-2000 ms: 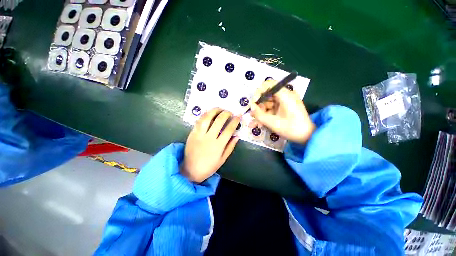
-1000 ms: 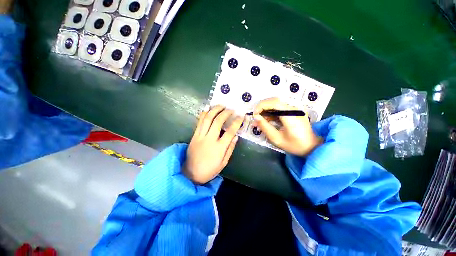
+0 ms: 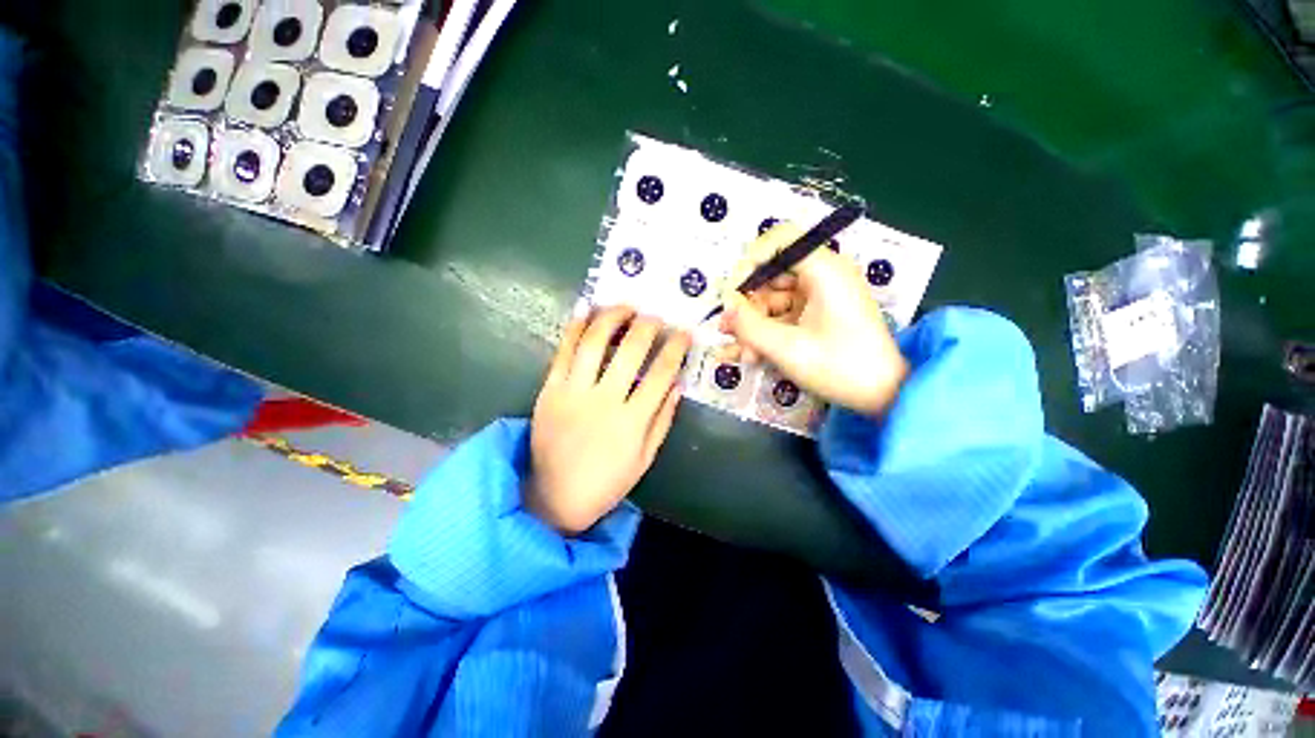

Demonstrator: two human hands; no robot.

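A white part sheet with rows of round dark centre discs lies tilted on the green bench. My left hand lies flat on the sheet's lower left part, fingers slightly spread, and holds nothing visible. It covers some of the discs. My right hand holds a slim black tool like a pen. The tool's tip points down left to the middle of the sheet, near my left fingertips. My right hand hides part of the sheet's right side. Whether the tip touches the sheet I cannot tell.
Stacked sheets with grey die-cut pads lie at the upper left. Gold slivers lie behind the sheet. A clear plastic bag is at right, and striped-edged sheets are far right. Another person's blue sleeve is at left.
The tool lay almost level a second ago and is now tilted up to the right. My left hand has stayed nearly still on the sheet. The whole view has shifted a little.
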